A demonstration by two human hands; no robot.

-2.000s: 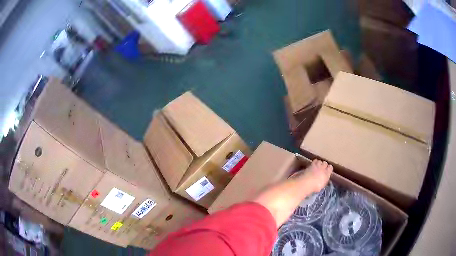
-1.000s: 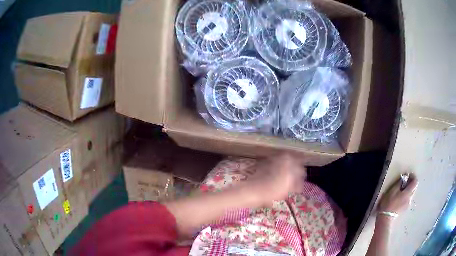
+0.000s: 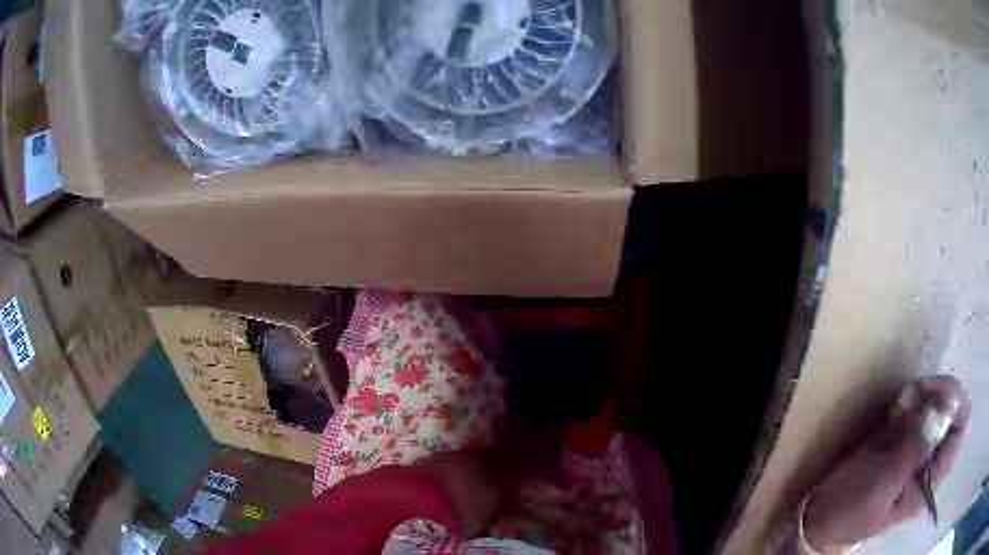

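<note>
The open carton [image 3: 369, 233] holds bagged finned round housings, and two of them show, one at the left [image 3: 247, 54] and one nearer the middle [image 3: 477, 33]. My left hand [image 3: 521, 461] is low over the floral apron, dark and blurred, below the red sleeve; its fingers cannot be made out. My right hand [image 3: 889, 466] rests at the cardboard-covered bench [image 3: 889, 217] on the right, with a white band on a finger. It is closed around a thin dark pointed tool [image 3: 929, 497], whose tip sticks out below the fingers.
A lower scrap carton [image 3: 222, 379] with printed text holds shreds and film at the left. Closed cartons [image 3: 87, 271] with labels stand at the far left. The curved bench edge [image 3: 813, 293] runs beside a dark gap. Green floor [image 3: 163, 434] shows between cartons.
The view has moved closer over the near side of the open carton, and two housings have left the view. My left hand, earlier at the carton, is now lower over the apron.
</note>
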